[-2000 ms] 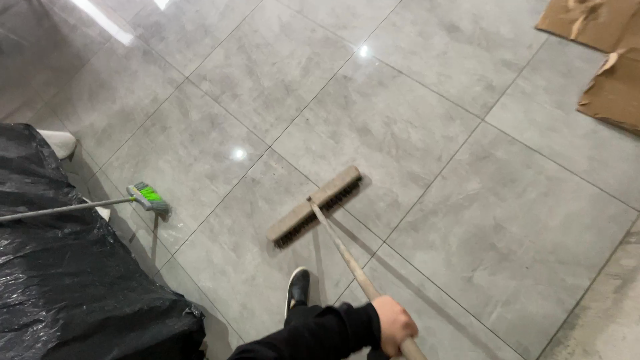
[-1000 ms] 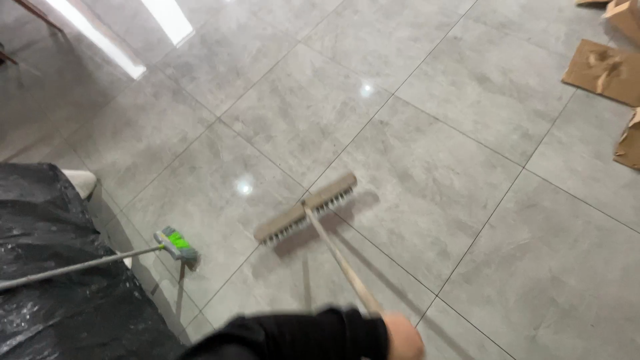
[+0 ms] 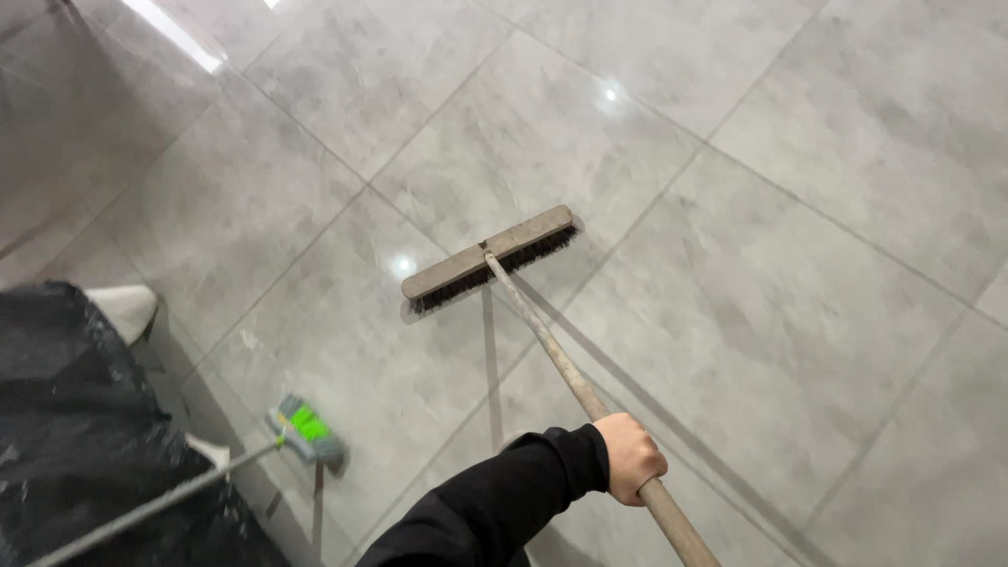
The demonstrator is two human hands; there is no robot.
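Observation:
My left hand [image 3: 630,459], in a black sleeve, is closed around the wooden handle of a wide push broom. The broom's long wooden head [image 3: 488,252] with dark bristles lies at an angle on the grey tiled floor [image 3: 787,315], up and to the left of my hand. The handle runs past my hand and leaves the view at the bottom right. My right hand is not in view.
At the left stands something covered in black plastic sheeting [image 3: 71,441], with a white rounded part [image 3: 126,309] showing beside it. A second broom with a grey and green head [image 3: 307,429] stretches in from the lower left, its pole over the sheeting.
The view has shifted, and the cardboard pieces at the right have gone out of it. My left hand stays on the handle while the broom's head has changed its place on the tiles.

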